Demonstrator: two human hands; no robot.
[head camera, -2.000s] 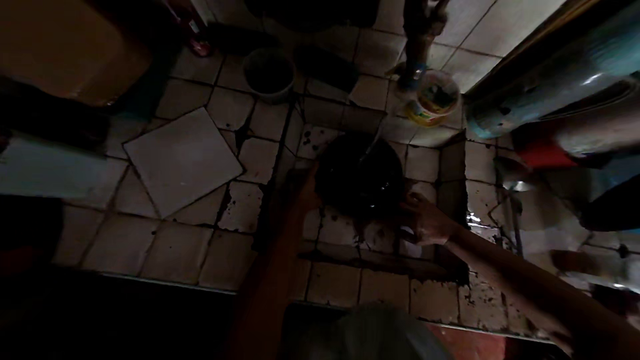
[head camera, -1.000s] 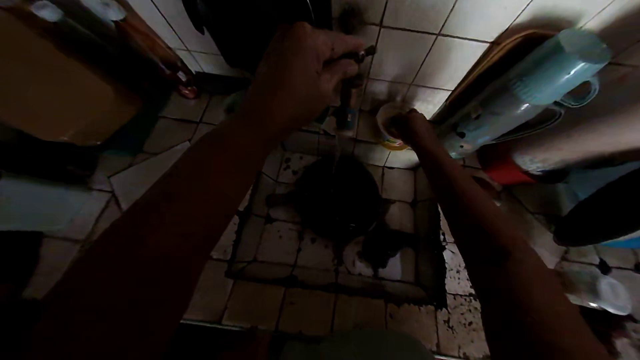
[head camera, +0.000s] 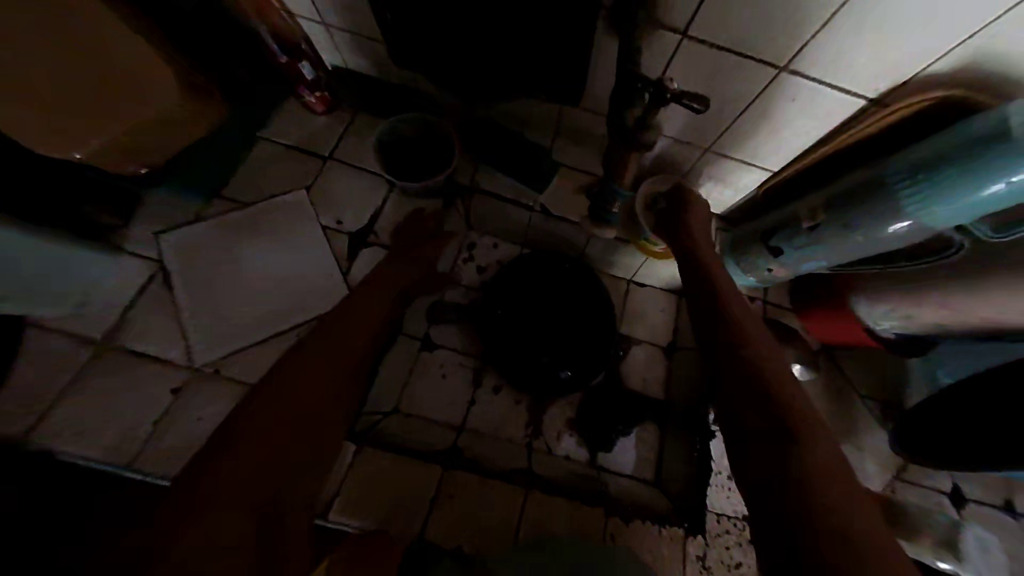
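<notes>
A dark round pan (head camera: 548, 320) with a short handle lies in the tiled sink basin (head camera: 432, 384), with dark wet patches around it. My left hand (head camera: 420, 248) is over the left edge of the basin, fingers apart, with nothing seen in it. At the small plastic tub (head camera: 658, 216) beside the tap, my right hand (head camera: 682, 212) reaches in over the rim; its fingers are hidden in shadow, and what they hold cannot be told. The metal tap (head camera: 620, 176) stands at the back, and no stream of water shows below it.
A dark round container (head camera: 416, 152) stands behind the basin, near a dark block (head camera: 512, 156). On the left counter lies a loose white tile (head camera: 252, 276). A red bottle (head camera: 312, 84) stands at the back left. A pale blue thermos (head camera: 864, 200) lies at the right.
My left hand has left the tap handle and moved down to the basin's left edge. Water ran from the tap earlier and is no longer seen. The right hand remains at the tub.
</notes>
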